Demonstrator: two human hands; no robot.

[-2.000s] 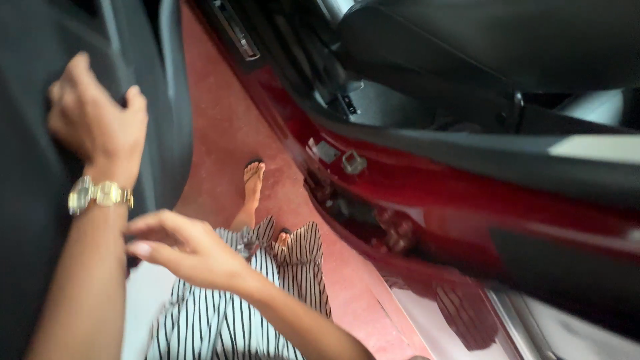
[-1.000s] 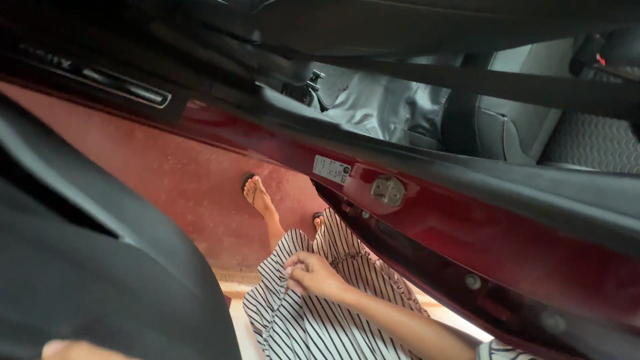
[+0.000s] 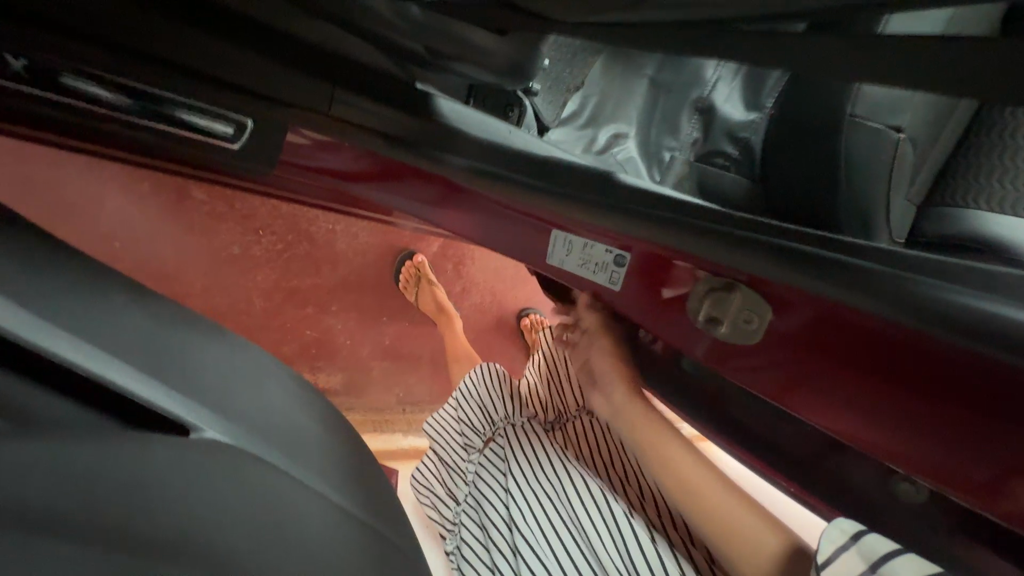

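My right hand [image 3: 596, 344] is blurred, beside the edge of the dark red car door frame [image 3: 480, 220], just below a white label [image 3: 588, 259] with writing. No object shows in its fingers, which are partly lost in blur and shadow. A metal door striker [image 3: 730, 310] is fixed to the red pillar to the right of the hand. The black inner panel of a car door [image 3: 200, 480] fills the lower left. My left hand is out of view.
Inside the car are a grey seat [image 3: 880, 160], a shiny silvery cover [image 3: 640, 112] and a dark belt strap. A sill plate [image 3: 160, 108] lies at upper left. My sandalled feet [image 3: 428, 292] stand on the red floor [image 3: 240, 280].
My left hand, earlier over the black door panel, has left the view. My right hand has moved from my striped clothing to the edge of the door frame. The view has shifted.
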